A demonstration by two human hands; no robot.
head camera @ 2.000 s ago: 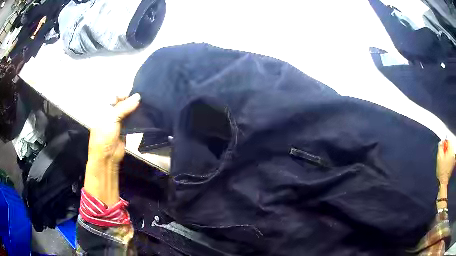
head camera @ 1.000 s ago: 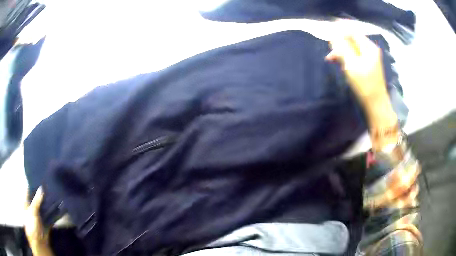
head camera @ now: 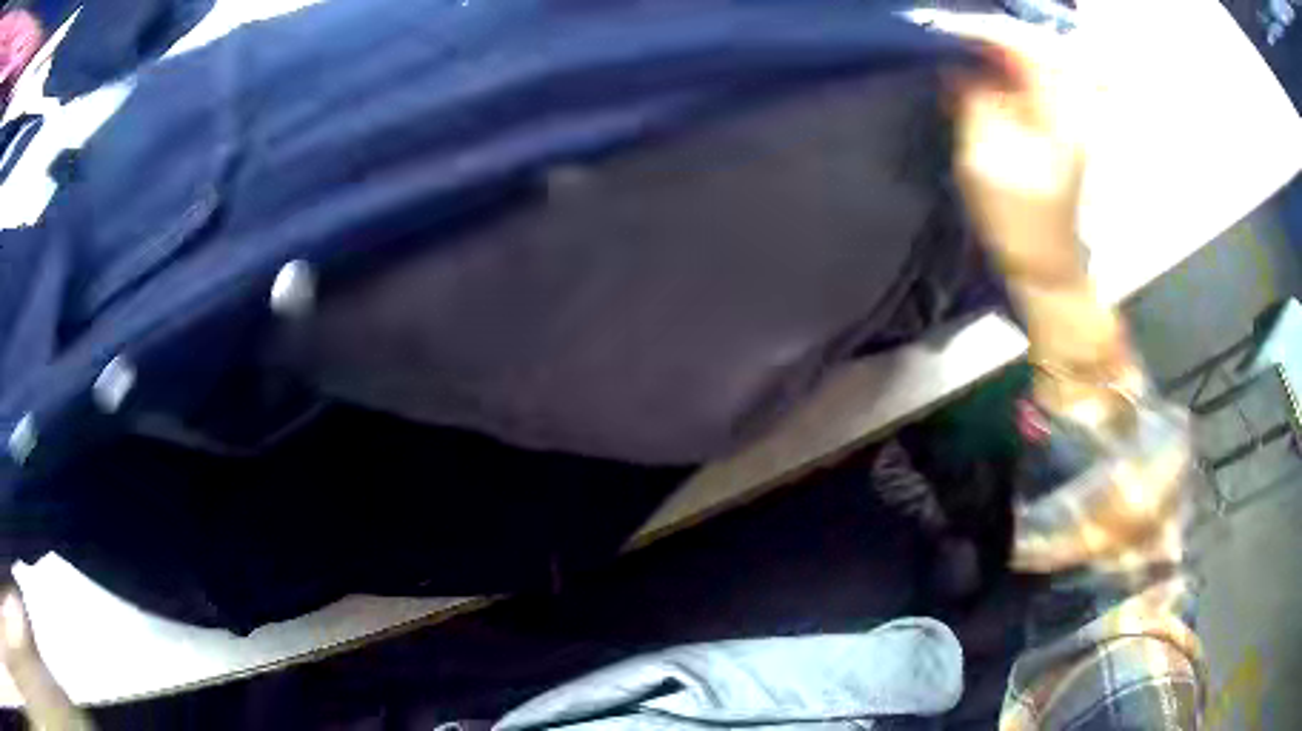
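Observation:
The dark denim jacket (head camera: 429, 100) is spread across the table, its near edge lifted so the greyish inner side (head camera: 614, 286) shows. Pale round buttons (head camera: 293, 289) run along its edge at the left. My right hand (head camera: 1021, 172) is closed on the jacket's edge at the upper right, blurred. A bit of red shows at its fingers; I cannot tell its shape. My left hand (head camera: 20, 643) is cut off by the left rim at the lower left, near the jacket; its fingers are mostly out of the picture.
The white table (head camera: 1157, 129) has its near edge running diagonally below the jacket. A light grey garment (head camera: 771, 678) lies at the bottom, over dark cloth. Other dark garments (head camera: 122, 43) lie at the upper left. A metal frame stands on the floor at the right.
The jacket's near edge has been lifted, and its grey inner side and buttons have come into view. My left hand has moved toward the lower left rim. The slotted face is no longer flat in front.

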